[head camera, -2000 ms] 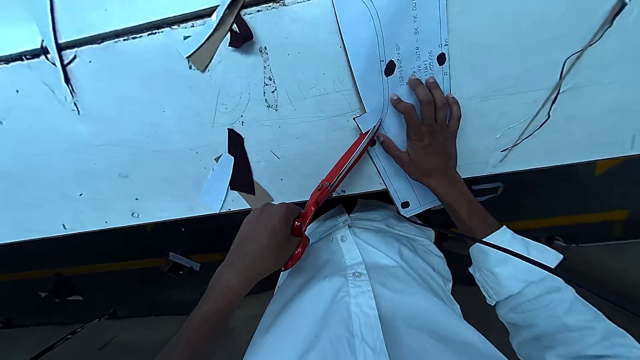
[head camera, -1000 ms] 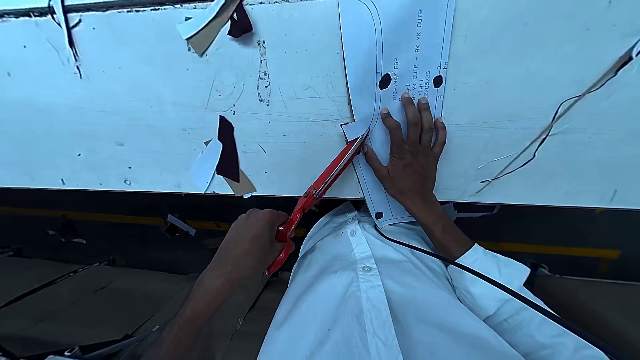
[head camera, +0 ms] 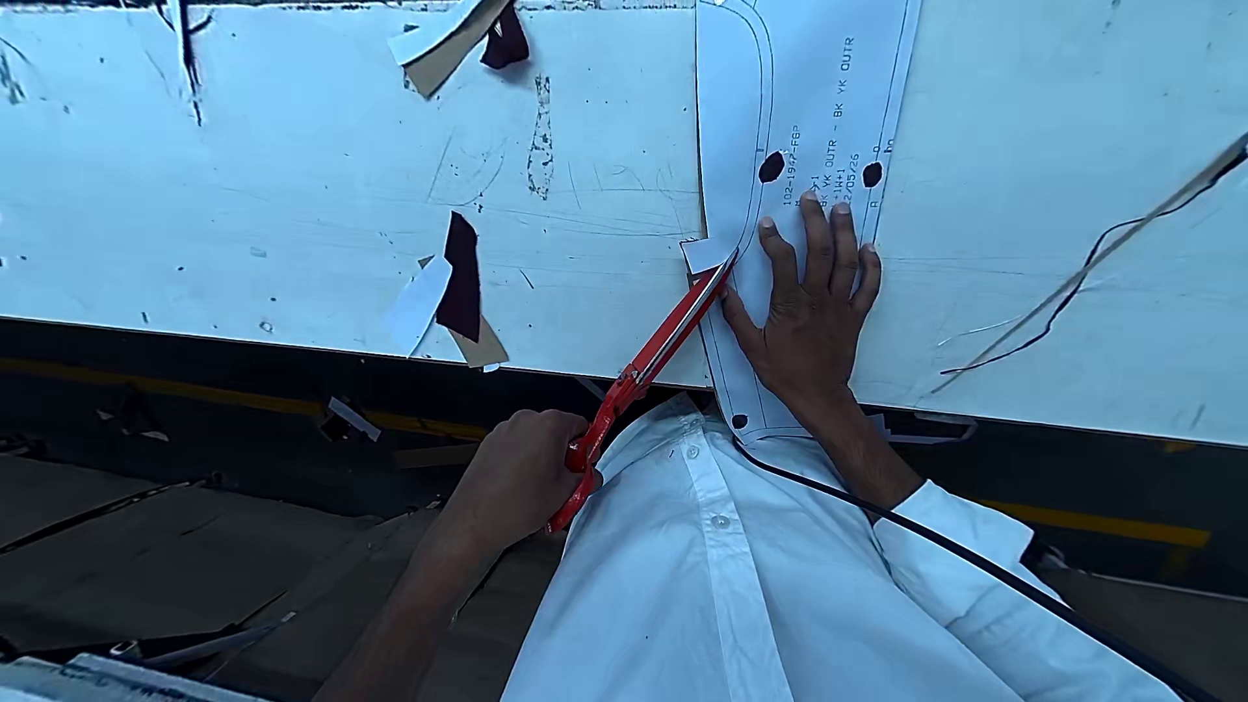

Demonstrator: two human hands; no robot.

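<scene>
A white paper pattern with printed lines, writing and black marks lies on the white table, its lower end reaching past the near edge against my shirt. My left hand grips the handles of red-handled scissors. Their blades point up and to the right, with the tips at the pattern's left side, beside a small cut flap. How far the blades are apart cannot be told. My right hand rests palm down on the pattern, right of the blade tips, fingers spread.
Dark, white and tan scraps lie left of the scissors, with more scraps near the far edge. Thin strips lie on the right of the table. A black cable runs across my shirt and right sleeve.
The view has turned somewhat. Both hands keep nearly the same places on the scissors and the pattern.
</scene>
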